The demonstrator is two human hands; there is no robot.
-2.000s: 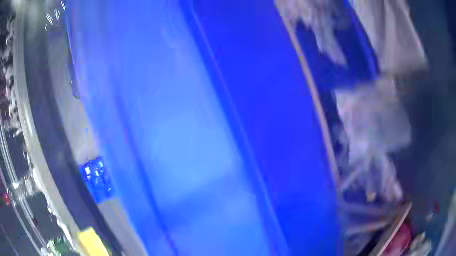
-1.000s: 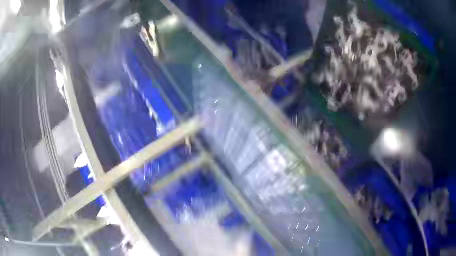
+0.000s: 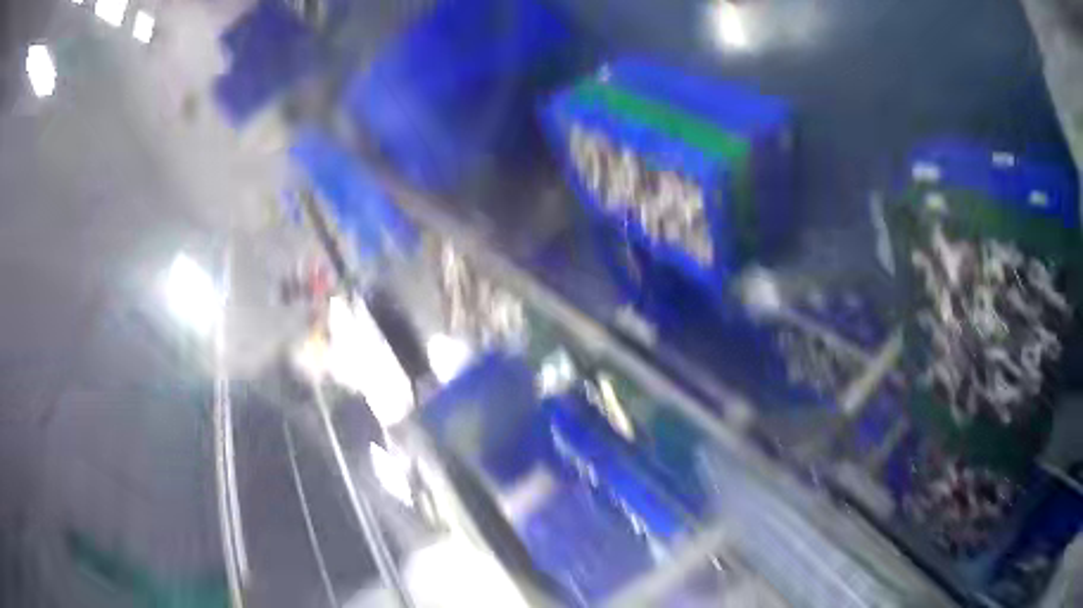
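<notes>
No hand shows in the blurred, tilted head view. Nearest at the right, small pale and brownish parts (image 3: 992, 321) lie heaped in a container with a blue and green rim. Left of it, a blue crate (image 3: 760, 119) with a green band holds many small tan parts (image 3: 641, 184). Another heap of small parts (image 3: 962, 505) lies at the lower right. What the parts are cannot be told.
A long pale rail (image 3: 570, 321) runs diagonally across the view. Blue boxes (image 3: 487, 416) lie along its lower left side, near a pale ribbed surface (image 3: 784, 534). A large blue crate (image 3: 457, 83) is at the top. Bright lights glare at the left.
The view has swung; the large blue surface that filled it two seconds ago is gone. The rail and the parts heap now sit lower and further right, and more blue crates show at the top.
</notes>
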